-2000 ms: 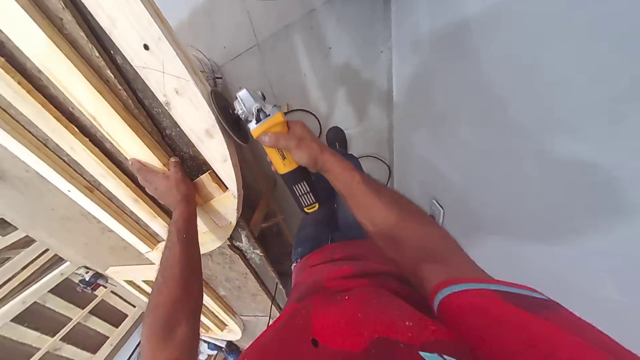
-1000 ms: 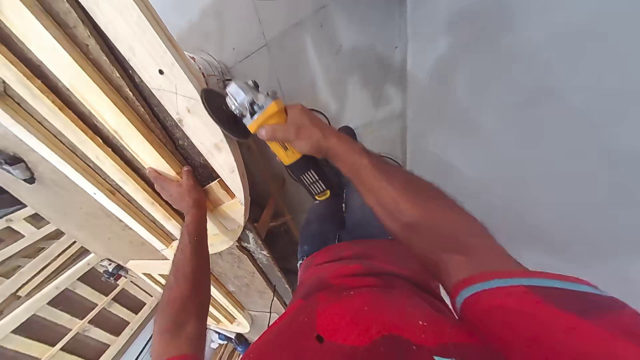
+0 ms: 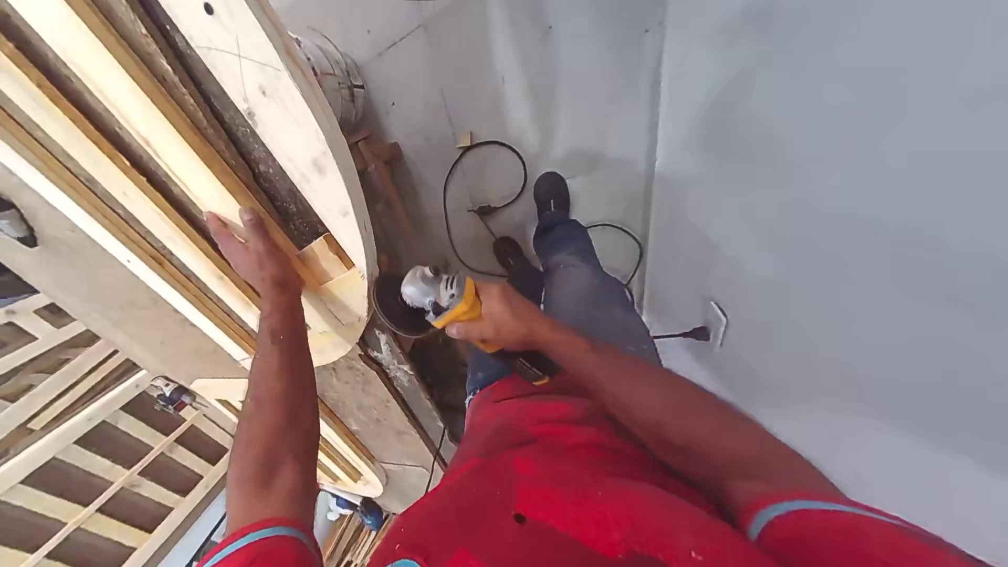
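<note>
My right hand grips a yellow and black angle grinder by its body near the grey metal head. Its round disc is beside the rounded end of a wooden frame; whether they touch I cannot tell. My left hand rests with fingers spread on one of the frame's long wooden slats. A small wood block sits between slat and outer board, just right of that hand.
A black cord loops over the concrete floor by my feet. A plug is in the wall outlet at right. A bucket stands behind the frame. Slatted wooden frames and a power tool are at lower left.
The grinder in my right hand has moved from the frame's outer side edge down around to its rounded end, nearer my body. My left hand stays on the slat.
</note>
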